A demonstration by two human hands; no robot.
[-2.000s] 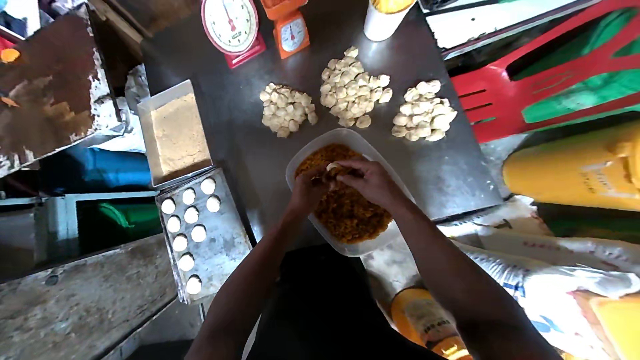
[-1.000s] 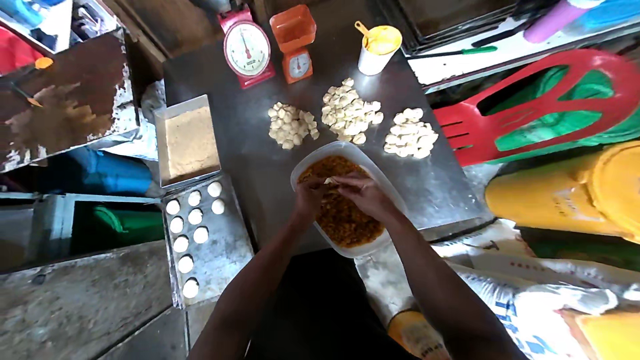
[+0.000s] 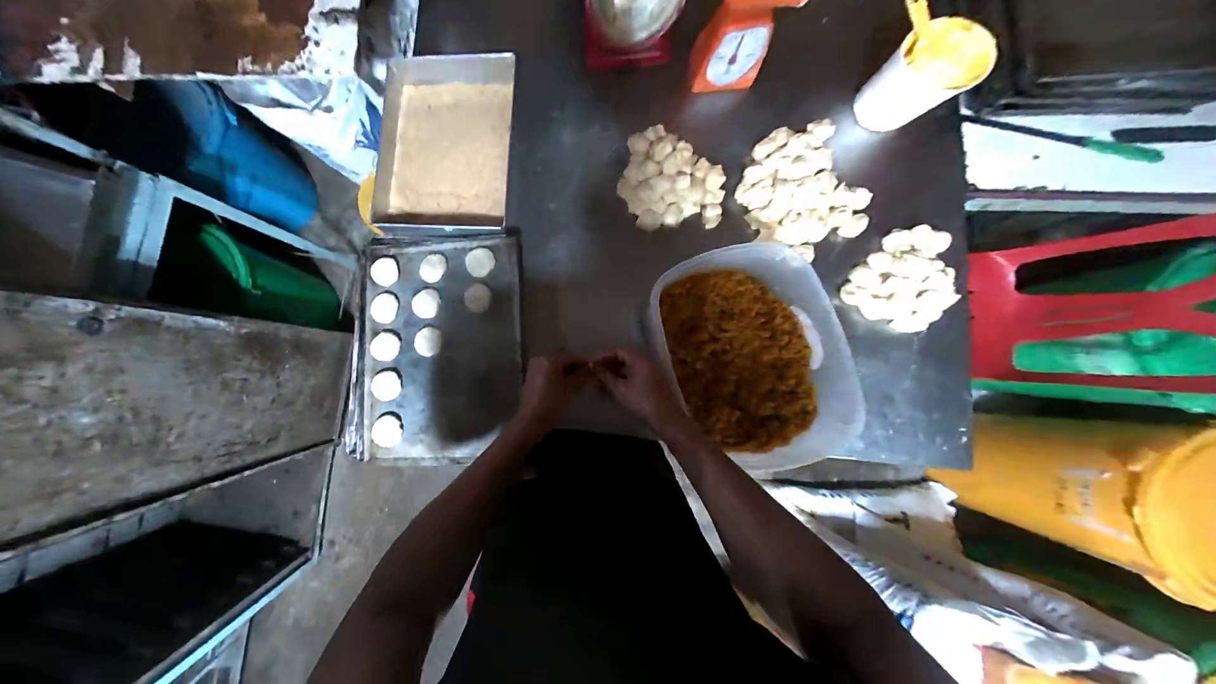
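Observation:
My left hand (image 3: 551,385) and my right hand (image 3: 636,380) meet at the fingertips over the dark table, between a metal baking tray (image 3: 475,399) and a plastic tub (image 3: 845,380). Whatever lies between the fingers is too small and dark to make out. Pale round dough pieces (image 3: 386,346) sit in rows on the tray's left and upper part. An orange-brown crumbly filling (image 3: 736,361) lies in the tub, at my right hand's right. Beyond the tub are three heaps of small dough pieces, the left (image 3: 670,179), the middle (image 3: 798,185) and the right (image 3: 902,280).
A square pan of tan powder (image 3: 451,152) adjoins the tray's far edge. An orange scale (image 3: 736,52), a red scale (image 3: 629,33) and a white container with yellow contents (image 3: 921,76) stand at the back. A red plastic chair (image 3: 993,313) and yellow bucket (image 3: 1054,484) are at right.
Both hands have moved left, from over the filling in the tub to the table between tub and tray. The view has shifted.

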